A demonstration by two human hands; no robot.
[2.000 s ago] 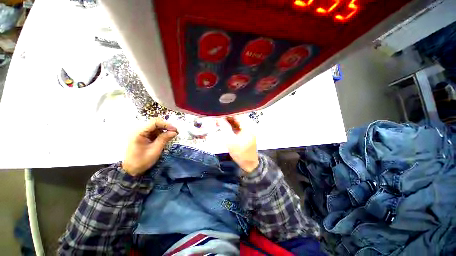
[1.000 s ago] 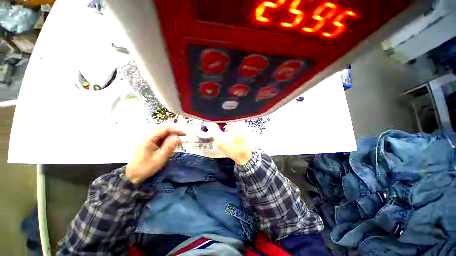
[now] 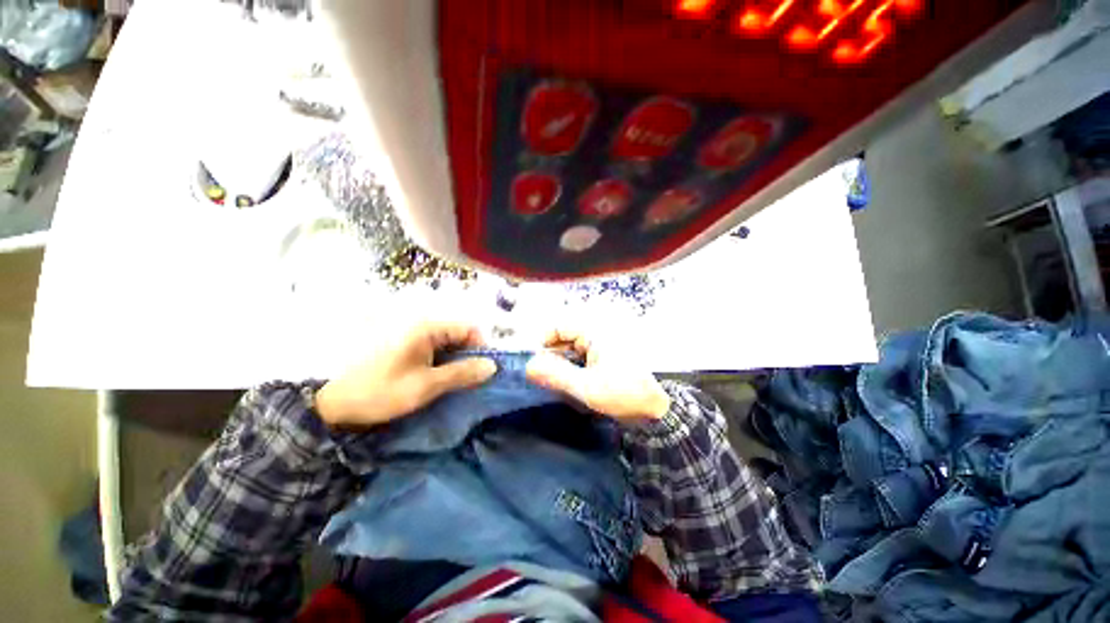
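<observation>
A blue denim garment (image 3: 487,469) lies across the lap, its stitched top edge raised to the table's front edge. My left hand (image 3: 408,371) grips this edge between thumb and fingers at the left. My right hand (image 3: 596,375) grips it a short way to the right. The button-attaching machine (image 3: 584,146), with a red panel and glowing digits, fills the top of the view. A small dark part (image 3: 505,295) shows just below its head, in front of the hands. Whether a button sits there cannot be told.
Brassy button caps (image 3: 420,265) lie left of the working point, tiny bluish pieces (image 3: 631,290) right. Dark-handled snips (image 3: 244,198) lie on the white table (image 3: 146,280) at left. More denim (image 3: 974,450) is heaped at right.
Both hands were apart over the table near the working point. They have now come back to the denim's top edge and hold it. The view has shifted slightly.
</observation>
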